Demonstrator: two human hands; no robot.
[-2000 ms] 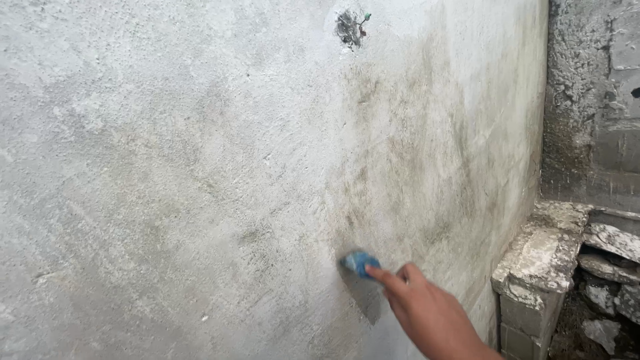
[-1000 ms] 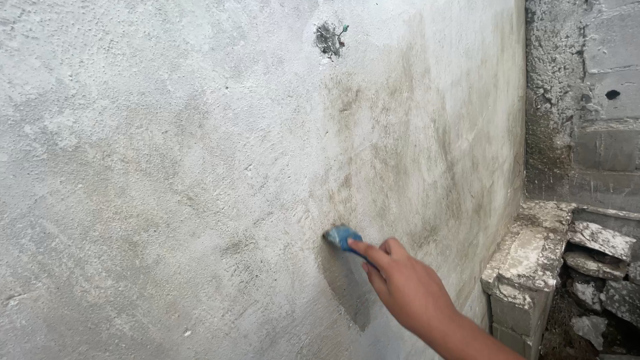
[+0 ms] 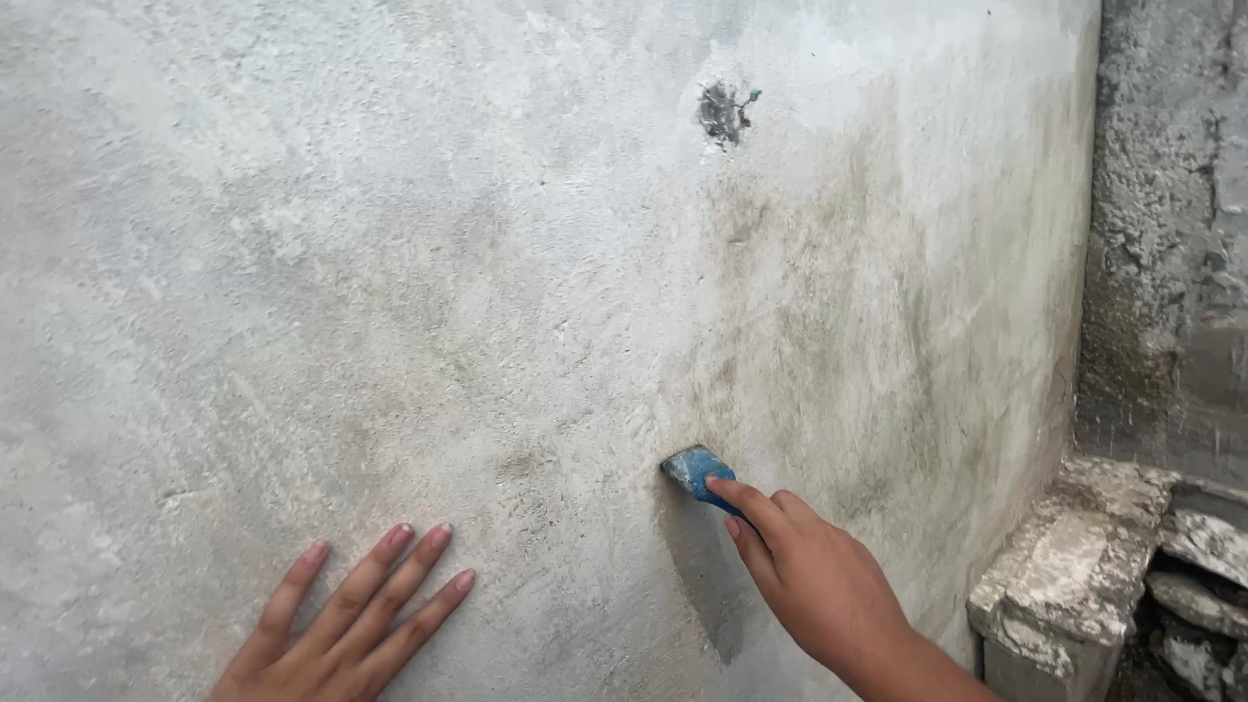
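Note:
My right hand (image 3: 824, 575) grips a blue-handled tool (image 3: 704, 475), with the index finger laid along it; its exact kind cannot be told, as the palm hides the rest of the handle. The tool's stained, whitish front edge meets the plastered wall (image 3: 565, 292), right of the middle of the view. At the lower left, my left hand (image 3: 351, 619) lies with spread fingers against the same wall and holds nothing. Brown-green stains mark the off-white plaster above and to the right of the tool.
A dark hole (image 3: 722, 114) with a small green bit breaks the wall at upper centre. At the lower right stands a rough masonry ledge (image 3: 1072, 556), with stacked stones (image 3: 1199, 604) beside it. A grey block wall (image 3: 1170, 234) rises behind at the right.
My left hand has come into view at the lower left, on the wall. My right hand keeps its hold on the blue tool, at nearly the same part of the wall.

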